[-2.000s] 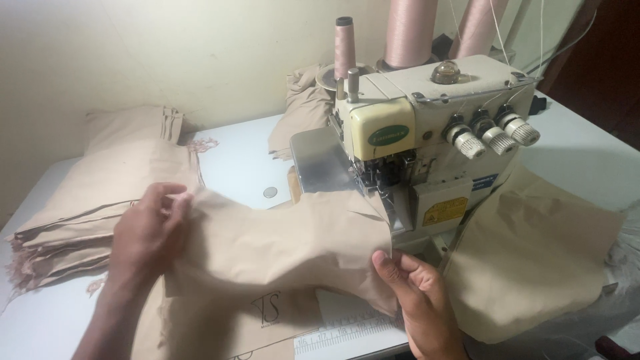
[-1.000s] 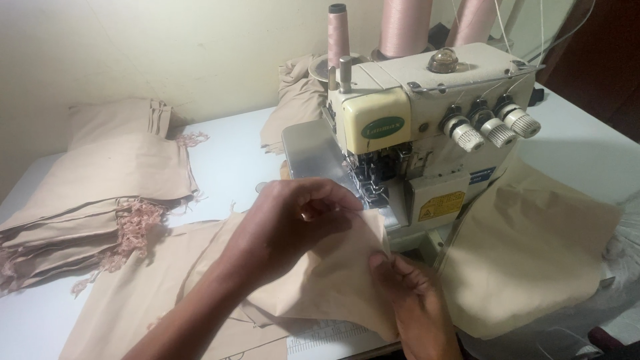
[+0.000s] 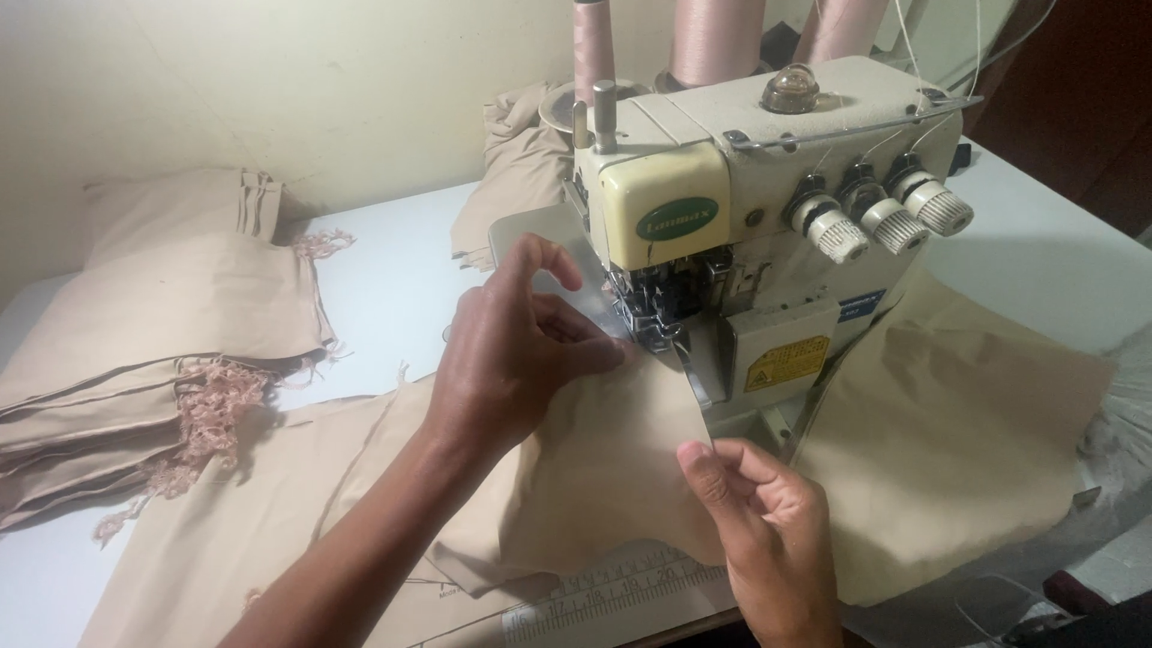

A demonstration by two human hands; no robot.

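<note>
A beige fabric piece (image 3: 621, 468) lies in front of the presser foot (image 3: 655, 328) of a cream overlock sewing machine (image 3: 810, 135). With thumb and fingers close together, my left hand (image 3: 513, 351) pinches the fabric's far edge just left of the foot. My right hand (image 3: 765, 513) grips its right edge nearer to me, thumb on top. The fabric's edge runs between the two hands, and its far corner reaches the foot. How far it goes under the foot cannot be told.
Stacked beige fabric pieces (image 3: 162, 297) with pink thread tails lie at left. More beige cloth (image 3: 522, 171) is behind the machine, and another piece (image 3: 945, 432) at right. Pink thread cones (image 3: 717, 40) stand at the back. A printed ruler scale (image 3: 612, 594) shows near the front edge.
Two seconds ago my left hand was at the fabric's left end; it moved right to the presser foot. The fabric's far edge is now at the foot. My right hand has stayed on the right edge.
</note>
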